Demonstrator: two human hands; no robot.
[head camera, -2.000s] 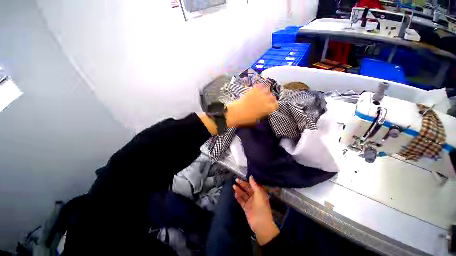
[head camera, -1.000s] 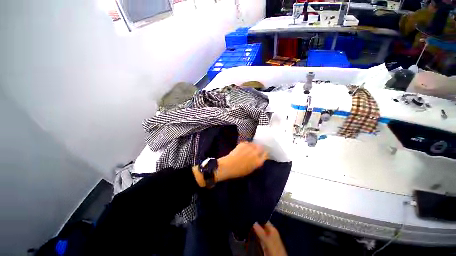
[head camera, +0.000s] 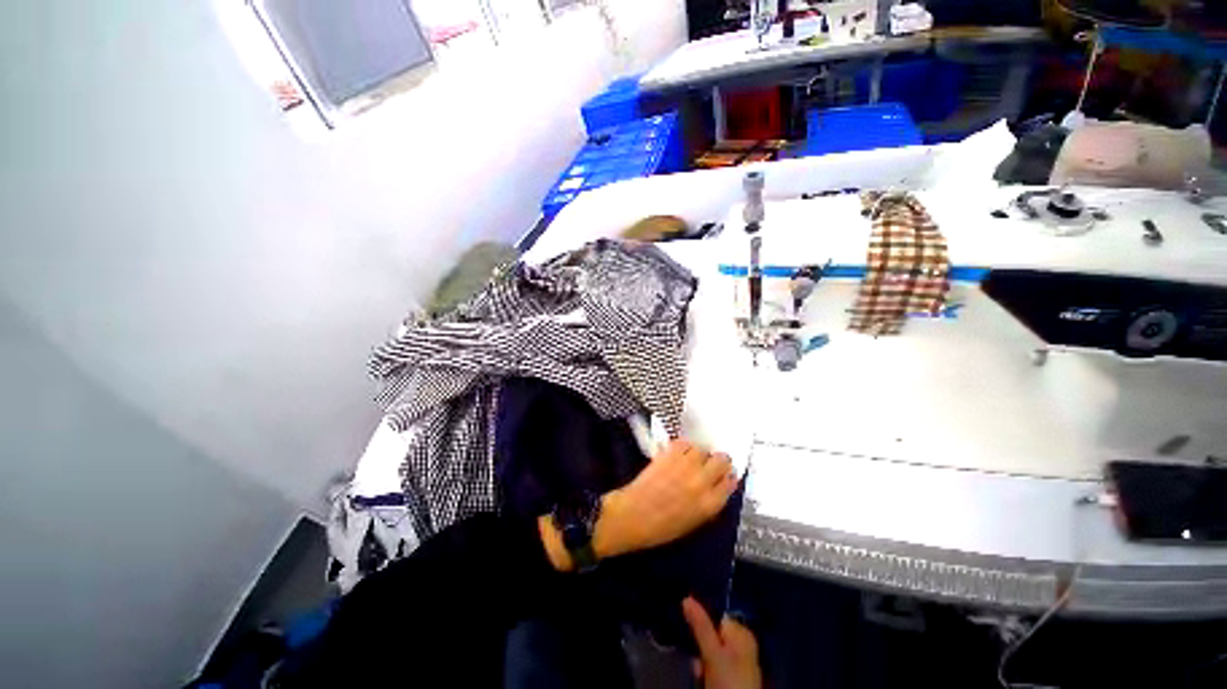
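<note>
Navy fabric (head camera: 552, 451) hangs over the table's front edge onto my lap. Black-and-white checked fabric (head camera: 538, 330) lies crumpled behind and left of it. My left hand (head camera: 673, 495), with a dark wristwatch, is closed on the upper right part of the navy fabric. My right hand (head camera: 724, 653) is at the bottom edge of the view, below the table edge beside the lower navy fabric. Its thumb points up, and whether it grips the cloth cannot be told. The needle area (head camera: 770, 337) of the sewing machine stands right of the fabric heap, with no fabric under it.
A brown-and-cream plaid scrap (head camera: 902, 263) drapes over the machine arm. A black phone (head camera: 1184, 501) lies at the table's right front. The table's rounded front edge (head camera: 888, 549) runs right of my hands. Blue crates (head camera: 612, 162) and another sewing table (head camera: 834, 54) stand behind.
The view has turned right. My left hand has moved from the checked heap down to the navy fabric, whose point has come off the table top toward my lap.
</note>
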